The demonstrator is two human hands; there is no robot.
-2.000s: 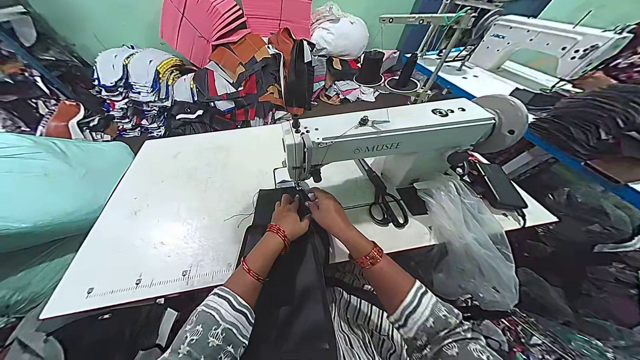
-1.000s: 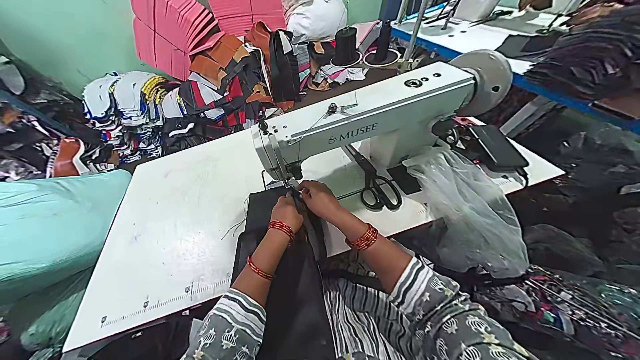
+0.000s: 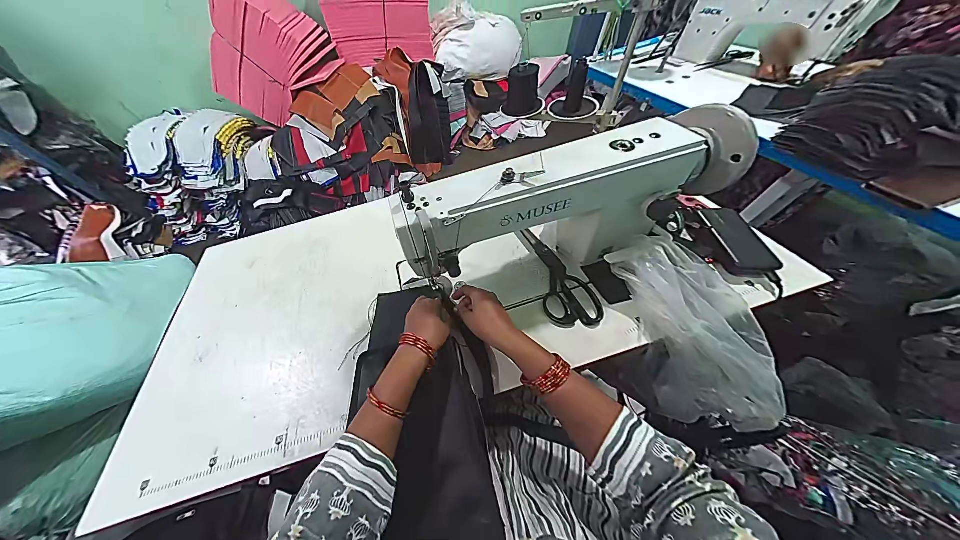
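A white sewing machine (image 3: 547, 202) stands on a white table, its needle area just beyond my hands. Black fabric (image 3: 435, 442) runs from under the presser foot over the table's front edge to my lap. On its left part rests my left hand (image 3: 429, 321), fingers curled on the cloth close to the needle. My right hand (image 3: 484, 315) pinches the fabric's edge right beside the presser foot; the fingertips are partly hidden. Black-handled scissors (image 3: 566, 289) lie under the machine arm, right of my right hand.
A clear plastic bag (image 3: 705, 337) hangs over the table's front edge. A black phone-like device (image 3: 739, 240) lies at the right. Black thread cones (image 3: 523, 90) and stacked cut pieces (image 3: 210, 150) are behind. A green-covered bundle (image 3: 82, 330) is at the left.
My right hand has shifted slightly, its fingers more apart from my left hand at the needle. My left hand stays on the black fabric. The view has swung a little.
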